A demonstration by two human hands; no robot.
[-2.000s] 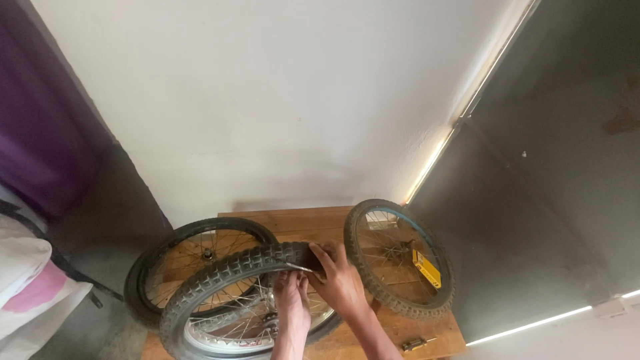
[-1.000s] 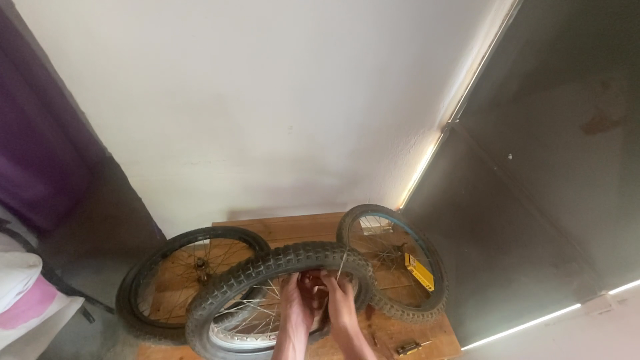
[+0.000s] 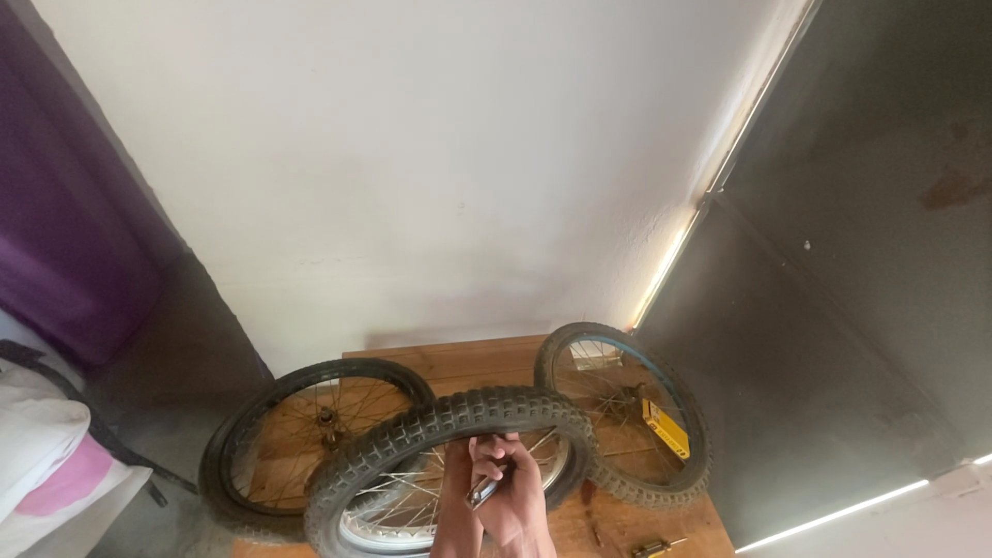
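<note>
A bicycle wheel with a knobby black tyre (image 3: pixel 480 407) and a silver rim stands tilted at the wooden table's near side. My left hand (image 3: pixel 459 480) reaches in under the tyre's upper part; its fingers are largely hidden behind the tyre and my other hand. Close against it, my right hand (image 3: pixel 515 480) is closed around a shiny metal tool (image 3: pixel 482 491), whose kind I cannot tell, just below the tyre's inner edge. A second wheel with a black rim (image 3: pixel 225 457) lies to the left. To the right is a third wheel, with a blue rim (image 3: pixel 670 376).
A yellow box (image 3: pixel 665 428) bearing writing rests on the right wheel's spokes. A screwdriver (image 3: pixel 657 548) lies near the front of the wooden table (image 3: pixel 473 355). Behind is a pale wall (image 3: pixel 434 178), with a dark panel (image 3: pixel 837 310) at right and white and pink cloth (image 3: pixel 54 465) at left.
Two seconds ago a thin metal tool pointed left across the tyre, and a second ago it stood up above it. Now it points down and left from my right hand, below the tyre's inner edge.
</note>
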